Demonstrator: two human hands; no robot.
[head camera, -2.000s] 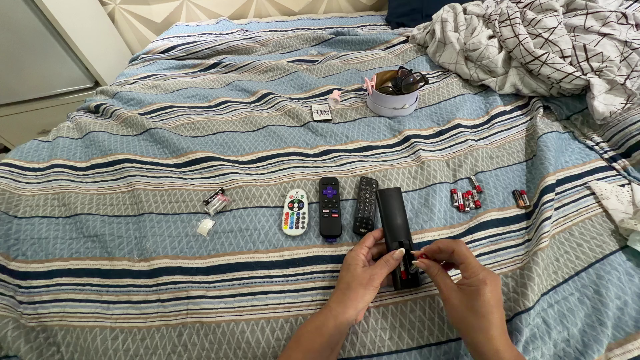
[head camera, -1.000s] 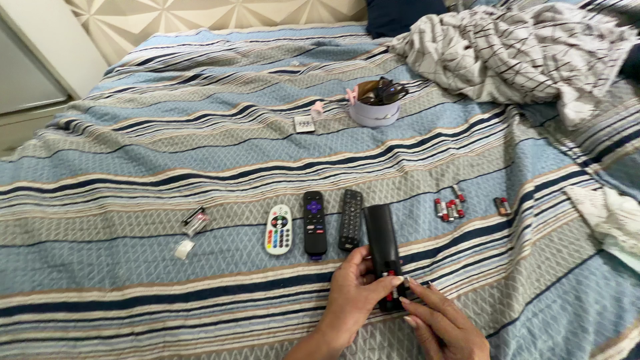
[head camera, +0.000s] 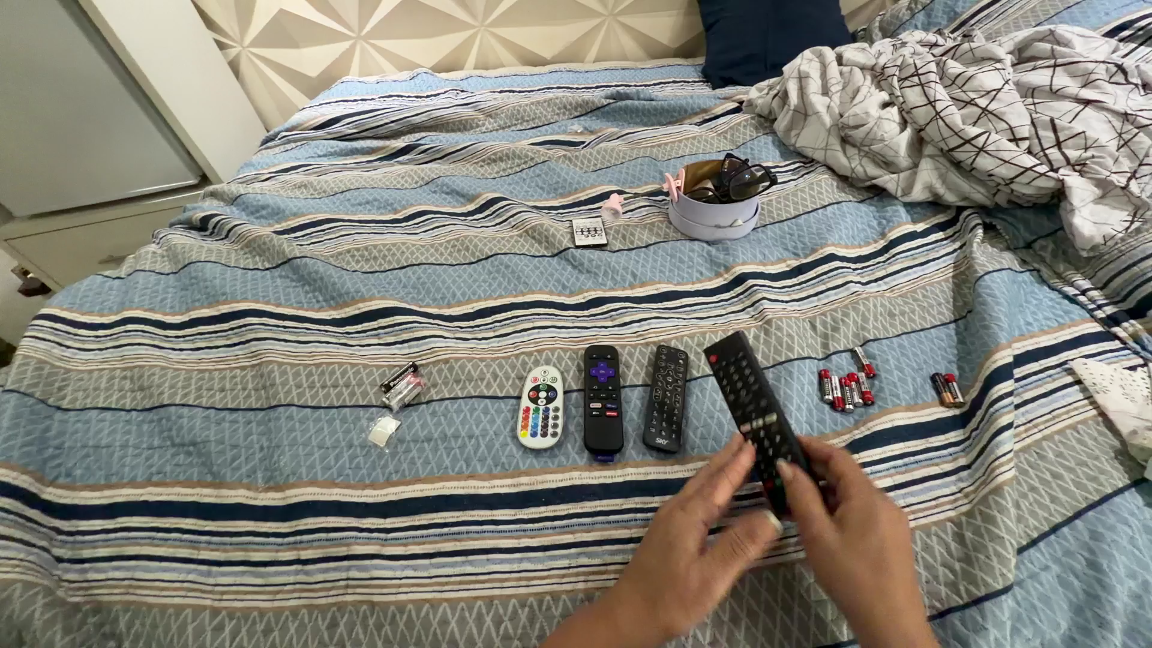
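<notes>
A long black remote control (head camera: 751, 405), its button side up, is gripped near its lower end by my right hand (head camera: 850, 531), thumb on top. My left hand (head camera: 697, 549) is at the remote's lower left edge, fingertips against or very near it; its grip is unclear. Left of this remote lie a black remote with pale lettering (head camera: 666, 396), a black remote with a purple pad (head camera: 603, 400) and a white remote with coloured buttons (head camera: 541, 407). Several red and silver batteries (head camera: 846, 389) lie to the right, with a small group of dark batteries (head camera: 947, 390) beyond.
Wrapped batteries (head camera: 402, 387) and a scrap of clear plastic (head camera: 383, 430) lie left on the striped bedspread (head camera: 270, 432). Farther back are a small card (head camera: 590, 232) and a lilac round box (head camera: 714, 219) holding glasses. A crumpled patterned sheet (head camera: 972, 117) is at the back right.
The long black remote has been turned over: its back with the battery bay faced up before, now its buttons do. My right hand has moved from the battery bay to around the remote's lower end.
</notes>
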